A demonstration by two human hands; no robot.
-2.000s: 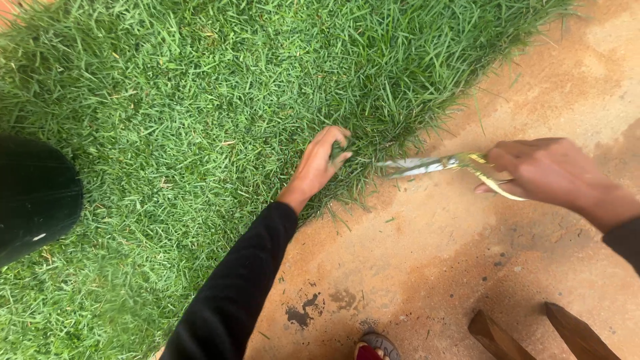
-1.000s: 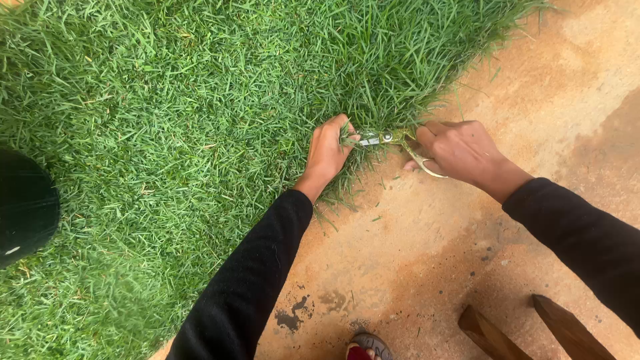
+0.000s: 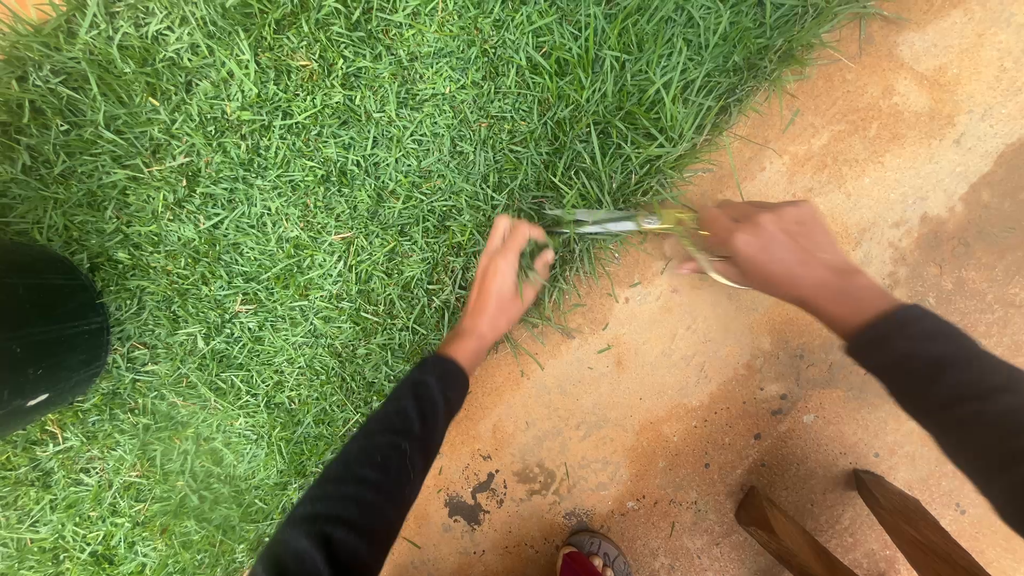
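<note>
My left hand (image 3: pixel 502 280) is at the edge of the green lawn grass (image 3: pixel 320 184), its fingers curled around some grass blades. From the right, my right hand (image 3: pixel 772 248) grips the yellowish handles of a pair of metal scissors (image 3: pixel 616 222), slightly blurred. The scissor blades point left into the grass, parted a little, with their tips just above and beside my left fingertips. One handle loop shows below my right fingers.
A dark green rounded container (image 3: pixel 48 336) stands on the grass at the far left. The tan concrete ground (image 3: pixel 624 384) borders the lawn, with loose clippings on it. Wooden legs (image 3: pixel 792 532) rise at the lower right. A foot in a sandal (image 3: pixel 592 554) shows at the bottom.
My right hand and the scissors came left to my left hand between the two earlier frames. Since then the blades have parted and lie just above my left fingertips.
</note>
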